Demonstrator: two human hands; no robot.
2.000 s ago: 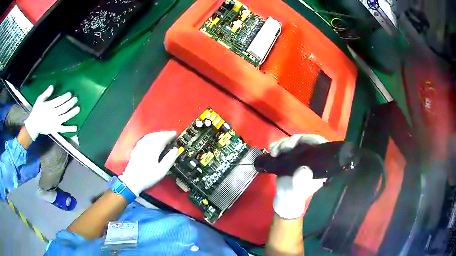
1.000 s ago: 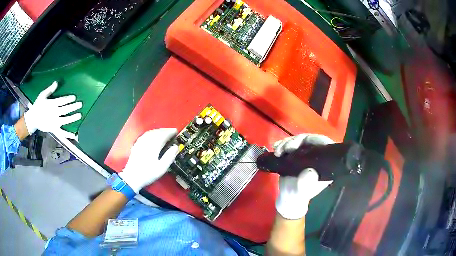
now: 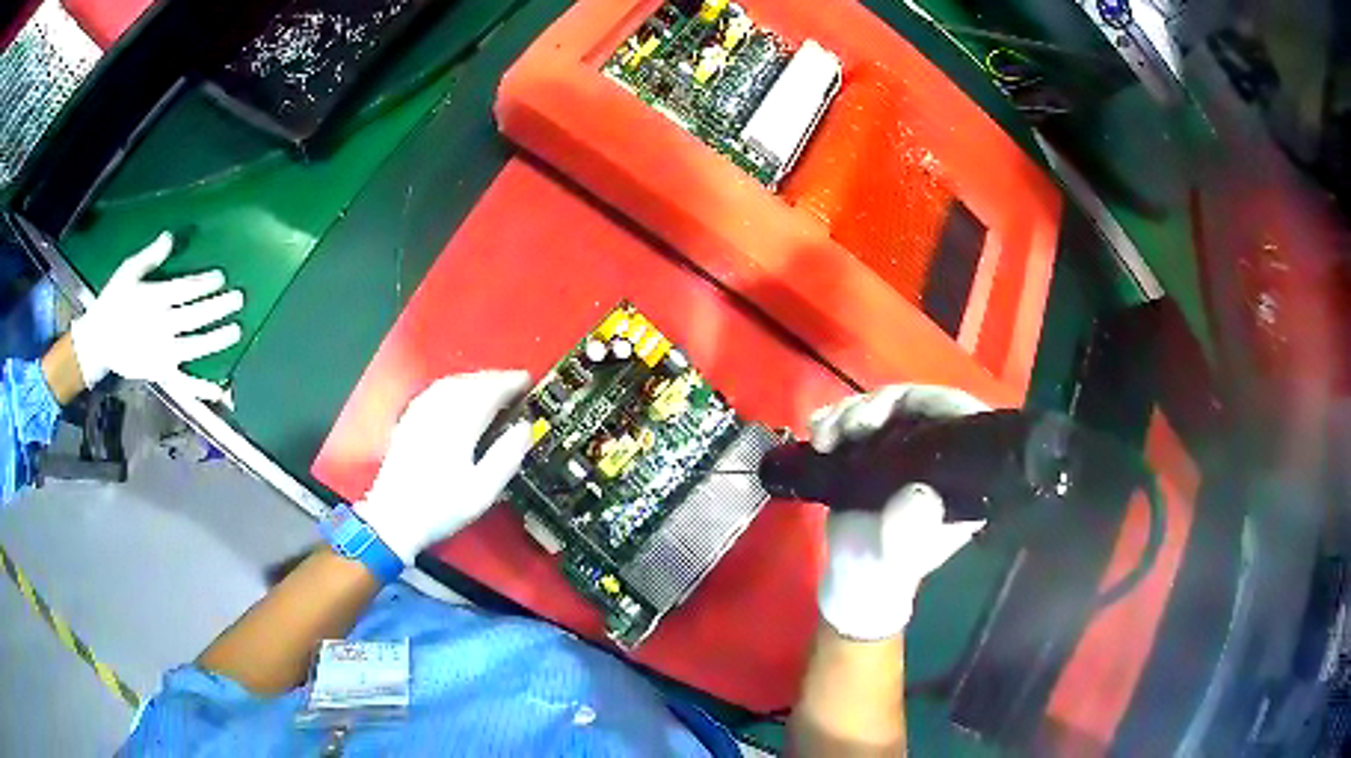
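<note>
The circuit board (image 3: 615,444) lies component side up on the flat red foam pad (image 3: 489,296), its ribbed silver heatsink (image 3: 696,526) along the lower right edge. My left hand (image 3: 445,459), in a white glove, rests at the board's left edge, thumb and fingers apart around that edge. My right hand (image 3: 889,518), also gloved, is closed around the black electric screwdriver (image 3: 948,462). The screwdriver lies nearly level, its thin bit pointing left over the border between components and heatsink. A screw at the tip is too small to tell.
A raised red foam fixture (image 3: 667,193) behind the pad holds another board (image 3: 711,74) with a white block. A black tray of silver specks (image 3: 311,59) is at upper left. Another person's gloved hand (image 3: 156,319) rests at the left bench edge. A black tote with red foam (image 3: 1126,592) is at right.
The other person's hand has shifted slightly up, and that person's leg and blue slipper have left the view. My hands, the board and the screwdriver stay nearly in place.
</note>
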